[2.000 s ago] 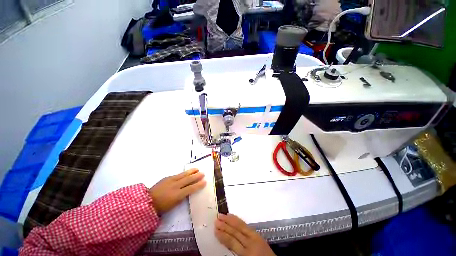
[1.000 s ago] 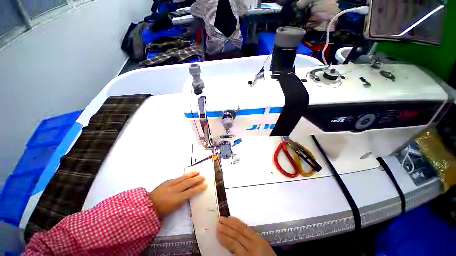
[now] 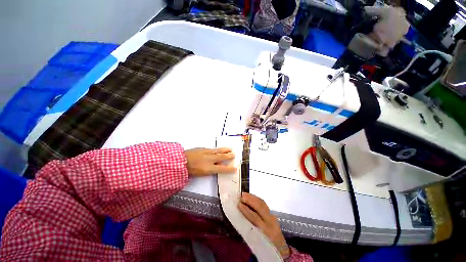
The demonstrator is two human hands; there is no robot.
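A long white strip (image 3: 228,180) lies from near the presser foot (image 3: 251,130) down over the table's front edge. A narrow dark plaid strip (image 3: 245,166) runs along its right side, its far end at the foot. My left hand (image 3: 209,161) lies flat, its fingertips on the white strip's left part. My right hand (image 3: 259,214) rests at the near end of the visible plaid, its fingers on the strips by the front edge. Whether its fingers grip the cloth is hard to tell; the strips under it are partly hidden.
Plaid panels (image 3: 102,102) lie at the table's left. Scissors (image 3: 319,162) with red and yellow handles lie right of the needle. The white machine head (image 3: 317,97) stands behind. Black straps (image 3: 351,194) cross the table. A measuring tape (image 3: 306,226) runs along the front edge. Blue sheets (image 3: 51,87) are left.
The camera view has turned and tilted down, showing more of the sleeves and the white strip hanging over the edge. Both hands keep about the same places on the strips.
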